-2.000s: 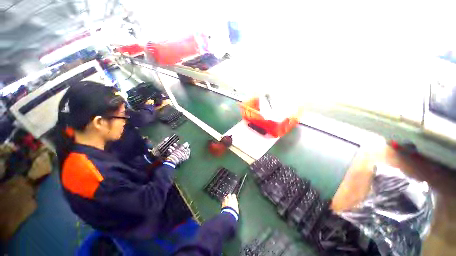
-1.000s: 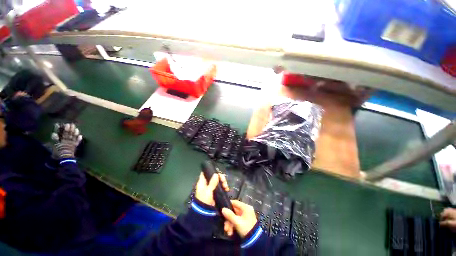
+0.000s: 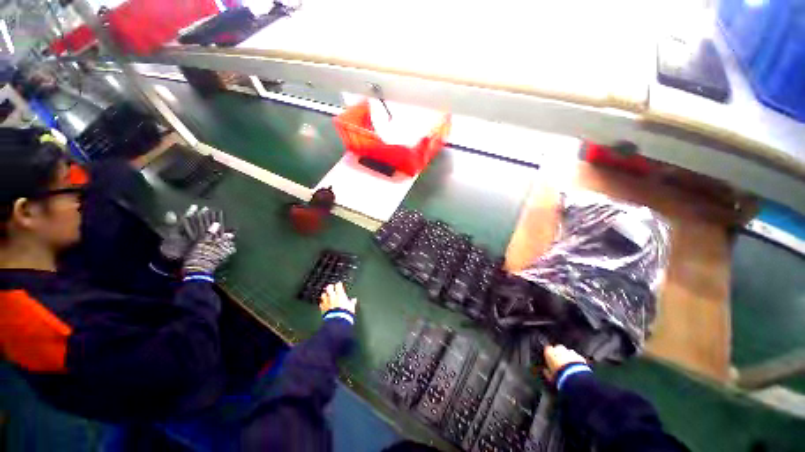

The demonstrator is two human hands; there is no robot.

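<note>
My left hand [image 3: 338, 302] lies at the near edge of a small group of black remote controls [image 3: 327, 274] on the green bench; whether it grips one is not clear. My right hand [image 3: 561, 359] is at the near side of the open clear plastic bag [image 3: 609, 256], by the loose black covers [image 3: 536, 311]; its fingertips are partly hidden among dark parts. A long row of remotes [image 3: 441, 263] runs from the bench's middle to the bag. Another row of remotes [image 3: 463, 384] lies nearer me, between my hands.
A red parts bin [image 3: 391, 141] stands on a white sheet [image 3: 364, 187]. A dark red object [image 3: 311, 212] lies left of it. A cardboard sheet [image 3: 691, 300] is under the bag. A gloved worker [image 3: 106, 327] sits at left. A white shelf [image 3: 494, 79] crosses above.
The black remote held in both my hands is no longer there. My hands have parted: the left to the small remote group, the right to the bag. The view has shifted left.
</note>
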